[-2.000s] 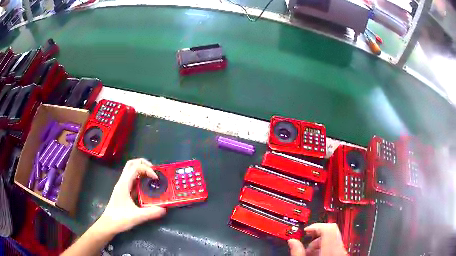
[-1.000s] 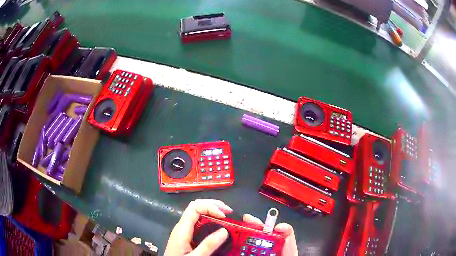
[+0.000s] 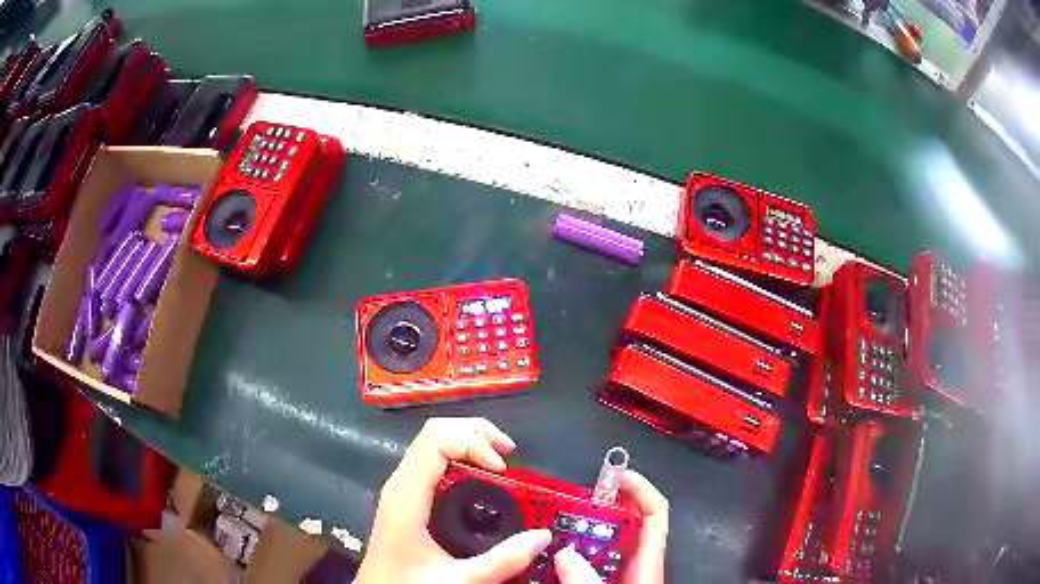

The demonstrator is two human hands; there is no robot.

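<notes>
A red radio is held at the bottom centre, speaker left, keypad right, its display lit. A whitish USB stick with a metal loop stands up from its top edge. My left hand grips the radio's left end, a finger lying across its front by the keypad. My right hand holds the right end beside the stick, and a fingertip is on the keys; its lower part is cut off by the frame. A second red radio lies face up on the bench just above, its display lit.
A purple cell lies near the white metal edge. A carton of purple cells is at left, beside stacked radios. Radios on edge stand right of centre, more at far right. Black-backed radios fill the far left.
Two seconds ago my left hand was on the radio now lying alone, and my right hand was at the row on edge. Both now hold another radio; the row has fewer.
</notes>
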